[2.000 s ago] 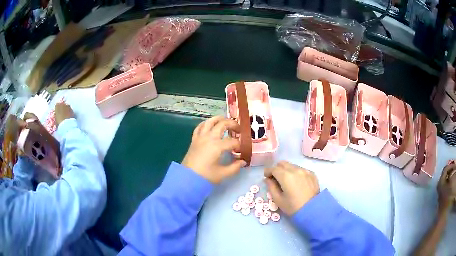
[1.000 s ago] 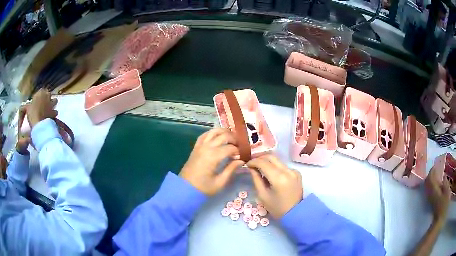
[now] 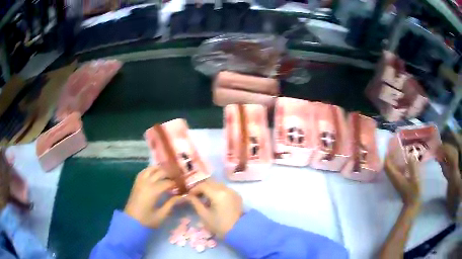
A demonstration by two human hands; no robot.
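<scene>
A pink housing (image 3: 195, 161) stands tilted on the white mat in front of me, with a brown strap (image 3: 169, 152) lying along it. My left hand (image 3: 153, 195) grips the strap's near end at the housing's near edge. My right hand (image 3: 217, 203) has its fingers pinched at the same end, touching my left fingertips; whether a button is between them is hidden. A loose pile of pink strap buttons (image 3: 192, 236) lies on the mat just below my hands. The frame is blurred.
Several strapped housings (image 3: 246, 169) stand in a row to the right. Unstrapped-looking pink shells stand behind (image 3: 245, 90) and at left (image 3: 62, 142). A pink parts bag (image 3: 88, 88) and a clear strap bag (image 3: 238, 55) lie behind. At right, a neighbour's hands hold a housing (image 3: 418, 146).
The view has swung right, shifting things left. My right hand has come from beside the button pile to the strap's end, meeting my left. The right neighbour's housing now shows.
</scene>
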